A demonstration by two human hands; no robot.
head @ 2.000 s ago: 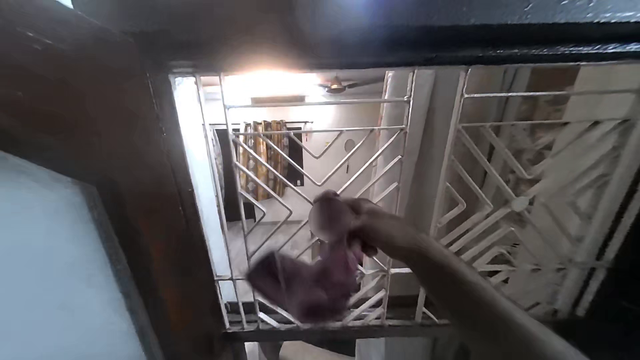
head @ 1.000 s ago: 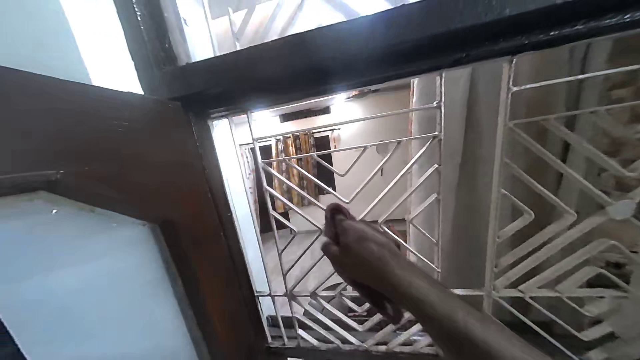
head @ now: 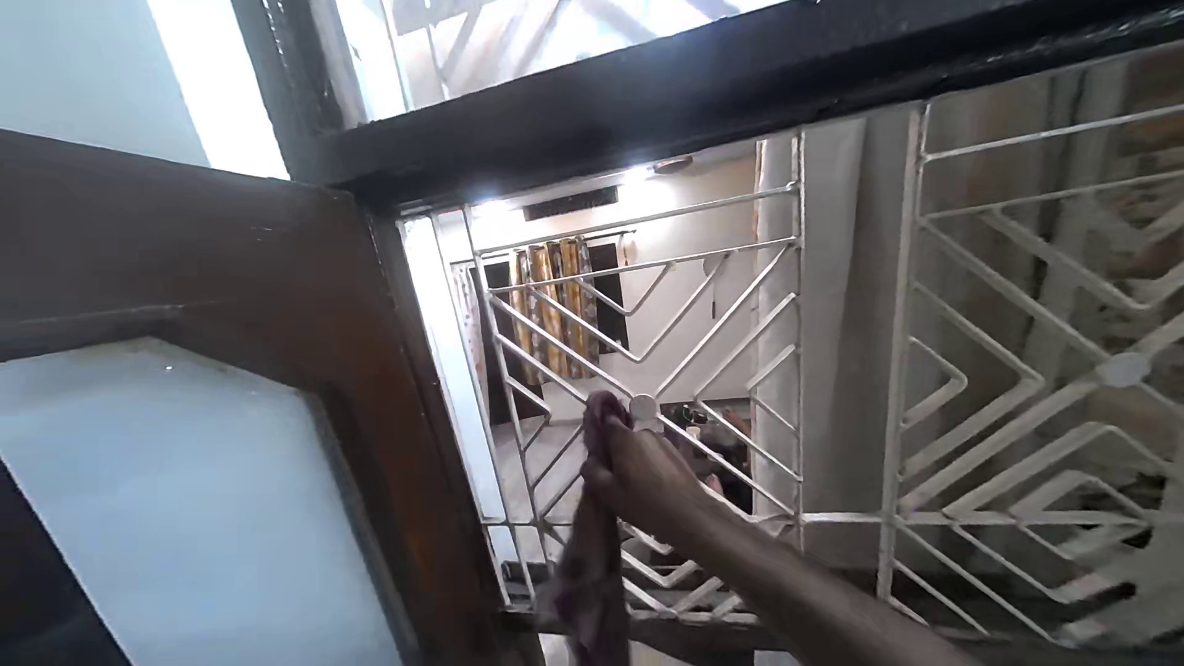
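My right hand [head: 634,472] reaches in from the lower right and is closed on a dark maroon cloth [head: 587,578]. A bunched part of the cloth shows above my fingers, and the rest hangs below. The hand is at a white metal window grille [head: 731,250], just left of and below the round boss [head: 644,409] where its bars meet. The bars make nested V shapes. Whether the cloth presses on a bar is hard to tell. My left hand is not in view.
A dark wooden panel [head: 370,444] with frosted glass [head: 176,499] stands on the left. A dark frame beam [head: 592,92] crosses above the grille. Another grille section [head: 1124,370] is on the right. Beyond the bars is a room with a patterned curtain [head: 555,305].
The cloth was spread out left of the hand two seconds ago; now it hangs down below it. My right hand stays near the middle of the grille. The view has tilted.
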